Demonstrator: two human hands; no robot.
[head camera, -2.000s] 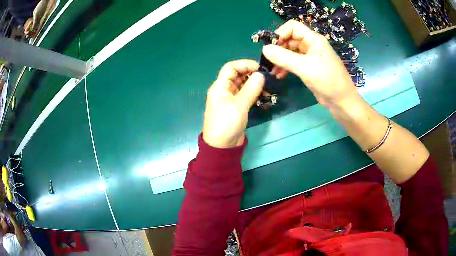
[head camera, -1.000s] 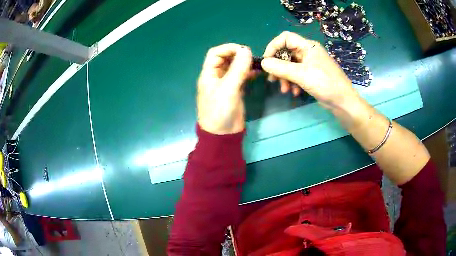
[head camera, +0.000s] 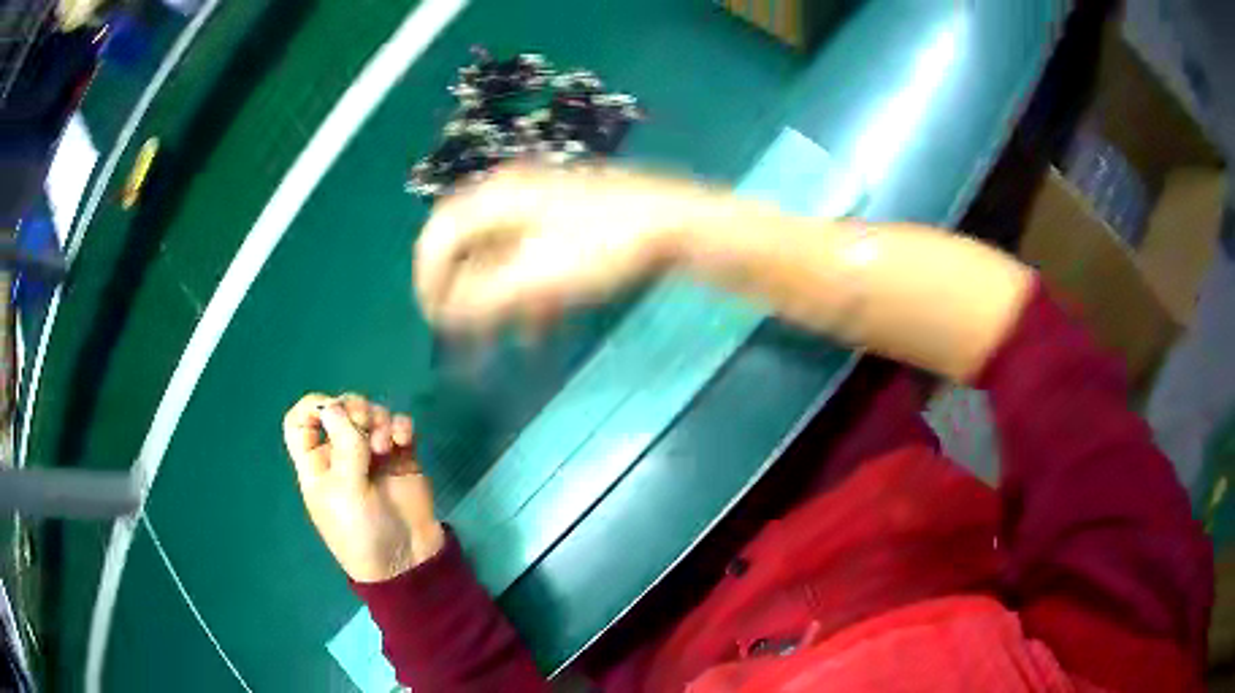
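Note:
My left hand (head camera: 359, 474) is over the green bench at lower left, with its fingers curled and thumb against the fingertips; no part shows clearly in it. My right hand (head camera: 508, 257) is strongly blurred and lies up and to the right of my left hand, just below the pile. I cannot tell whether it holds anything. The pile of small black parts with bright ends (head camera: 528, 115) lies on the bench, its lower edge partly hidden by my right hand.
A pale turquoise strip (head camera: 582, 440) lies along the near bench edge. A carton (head camera: 772, 16) is cut off at the top. An open floor carton (head camera: 1104, 244) with clear plastic stands beyond the bench edge at right. A grey post (head camera: 68, 492) is at left.
The view has swung right, showing the floor carton. My hands have moved apart, and the dark part earlier between them no longer shows clearly. My right hand has moved close to the pile.

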